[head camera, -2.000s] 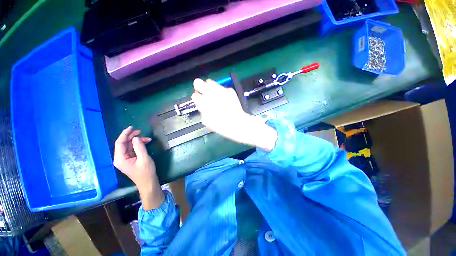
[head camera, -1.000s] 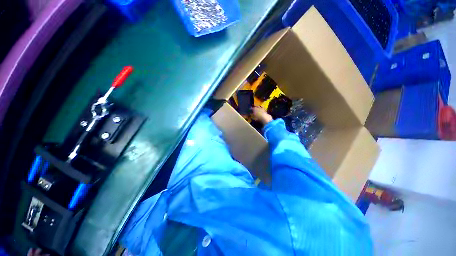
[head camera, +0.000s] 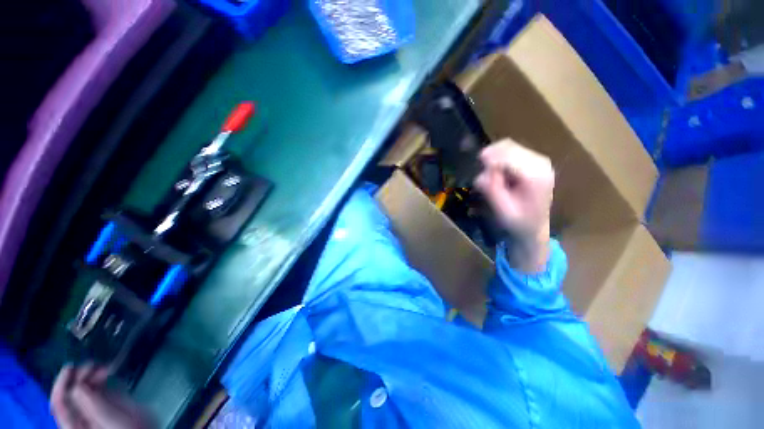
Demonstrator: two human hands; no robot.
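Observation:
My right hand (head camera: 518,186) is blurred, above the open carton (head camera: 578,134), and grips a black plastic housing (head camera: 450,126) by its lower right end. My left hand (head camera: 94,400) is at the lower left, blurred and partly cut off by the picture's edge, just below the fixture; whether it touches anything is unclear. The assembly fixture (head camera: 159,260) lies on the green bench, with two blue rods between black plates. Its toggle clamp (head camera: 198,178) has a red handle pointing up and right. Black and yellow parts (head camera: 442,198) lie in the carton below my right hand.
A blue bin of small silver parts (head camera: 358,29) stands at the bench top, with part of another blue bin (head camera: 243,15) to its left. A pink foam pad (head camera: 52,126) runs along the left. The bench edge (head camera: 322,205) separates bench and carton. Blue containers stand beyond the carton.
My right hand has come up out of the carton and now holds the black housing above it. My left hand shows more at the lower left. The view has shifted slightly.

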